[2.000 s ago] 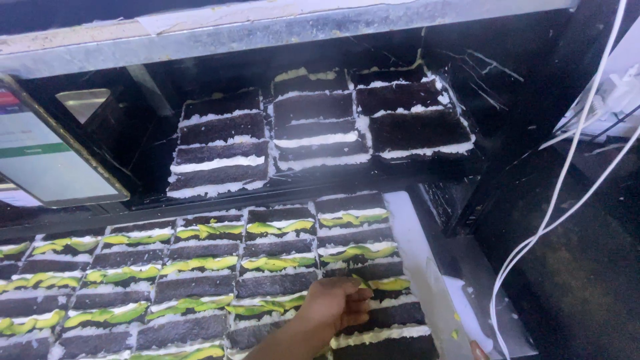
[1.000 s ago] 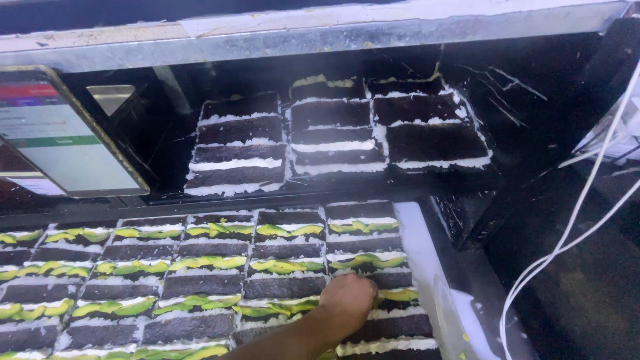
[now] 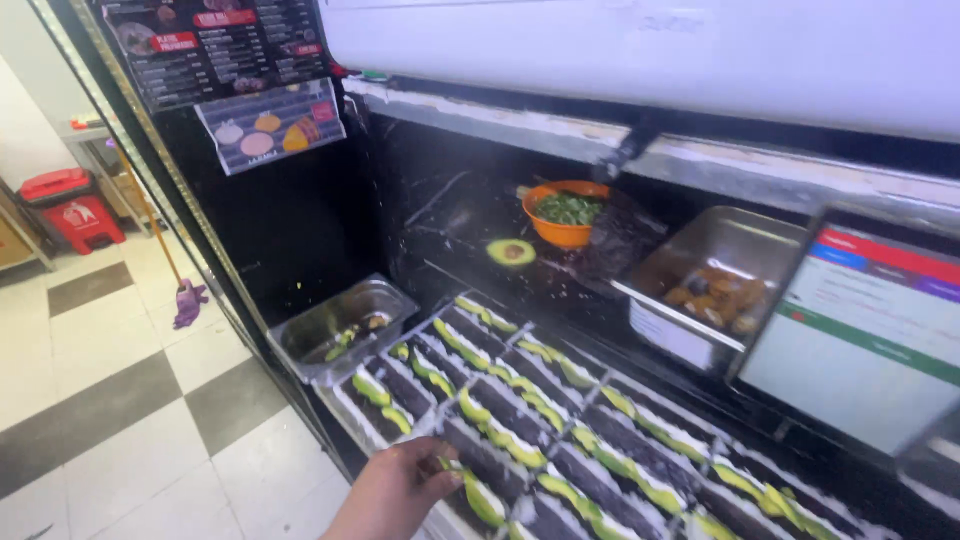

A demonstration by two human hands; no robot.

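Observation:
Rows of dark nori sheets [image 3: 487,401] with white rice edges lie side by side. Many bear a white creamy strip topped with avocado slices [image 3: 495,435]. My left hand [image 3: 401,484] comes in from the bottom, over the near left edge of the rows. Its thumb and fingers are pinched at the upper end of an avocado strip [image 3: 484,501]; the fingertips partly cover that end. My right hand is out of view.
A steel pan [image 3: 345,330] with avocado bits stands at the left end. Behind are a halved avocado [image 3: 511,253], an orange bowl of greens [image 3: 566,217], a steel pan with orange-brown food [image 3: 727,262] and a tablet [image 3: 862,322]. A tiled floor [image 3: 142,390] lies left.
The view has swung far to the left, bringing in the pans, bowl and floor. My left hand was at the right-hand end of the rows and is now at the left end.

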